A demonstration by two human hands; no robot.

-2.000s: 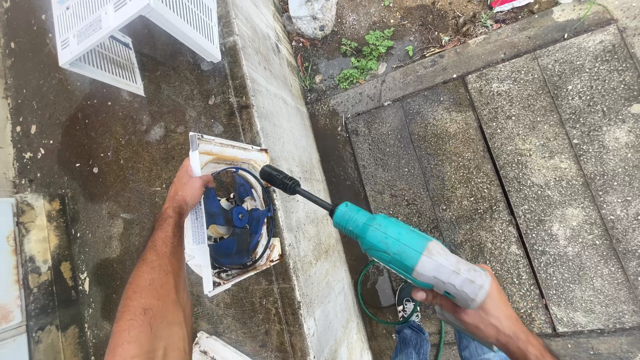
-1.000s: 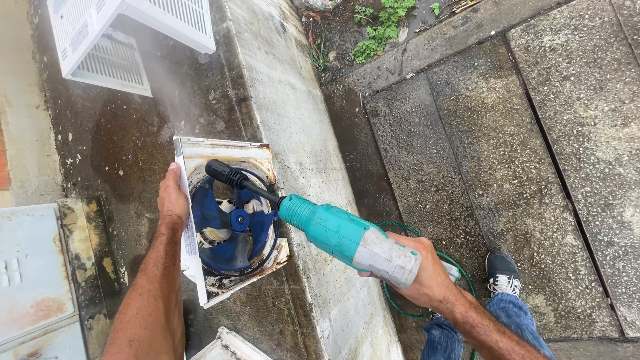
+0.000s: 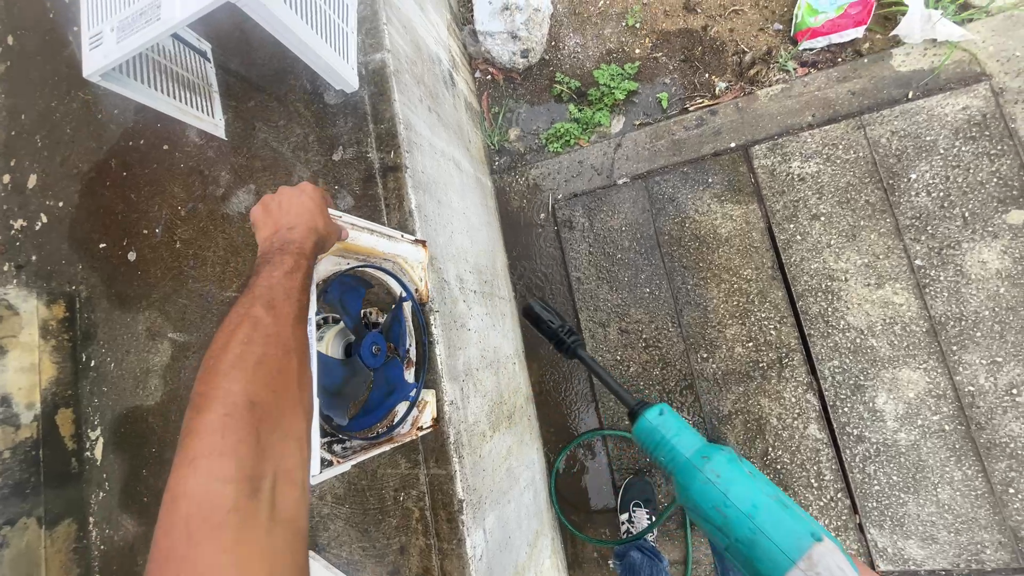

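Observation:
My left hand (image 3: 296, 218) grips the top left corner of a rusty white metal housing (image 3: 384, 248), which stands tilted on the wet concrete. Inside the housing is a blue fan blade (image 3: 373, 350) with a blue ring around it and a pale motor behind. At the lower right a teal pressure washer gun (image 3: 736, 488) points up and left; its black nozzle (image 3: 552, 324) is over the paving, to the right of the ledge and apart from the housing. My right hand lies almost wholly below the frame edge, with only a sliver of skin beside the gun's grey part.
White louvred panels (image 3: 168, 76) stand at the upper left. A raised concrete ledge (image 3: 480, 320) runs beside the housing. A green hose (image 3: 560, 480) loops near my shoe (image 3: 638, 512). Weeds (image 3: 592, 108), a stone (image 3: 512, 30) and a plastic wrapper (image 3: 832, 20) lie beyond the paving slabs.
The nozzle was over the fan one second ago and has moved right, off the housing. My left hand has shifted from the housing's left side to its top corner.

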